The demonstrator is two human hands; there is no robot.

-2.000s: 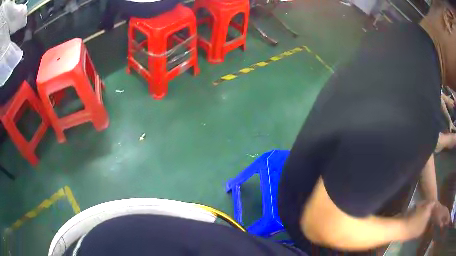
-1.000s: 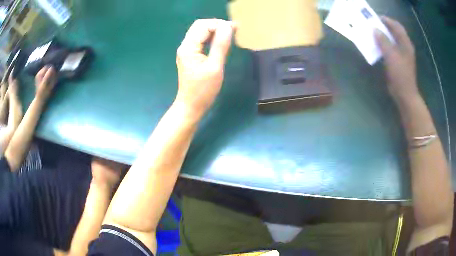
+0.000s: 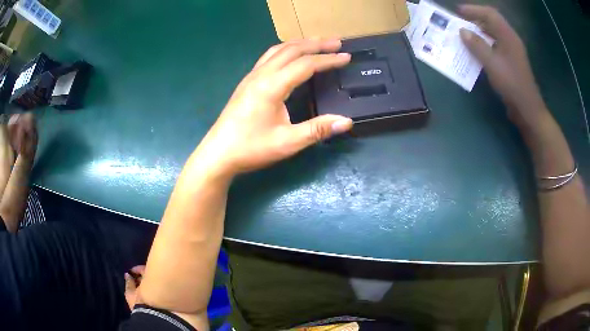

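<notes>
An open retail box (image 3: 398,111) stands on the glossy green table. Its brown lid (image 3: 343,16) stands up behind it and is cut off by the top edge. A black device (image 3: 370,73) with white lettering sits mid-tray in the black insert (image 3: 404,71). My left hand (image 3: 272,106) grips the box's left side, thumb at the front corner and fingertips over the back left of the tray. My right hand (image 3: 501,55), slightly blurred, holds a white printed leaflet (image 3: 446,44) by its right edge, right of the box.
At far left on the table (image 3: 149,90) are black boxes (image 3: 68,85) with white labels. A neighbour's hand (image 3: 22,136) is near them. A blue and white label strip (image 3: 37,14) is at top left. The table's near edge curves below my hands.
The view was on the floor and stools, then came to the table. My left hand has moved right from beside the box onto its left side. The leaflet has moved slightly left and down.
</notes>
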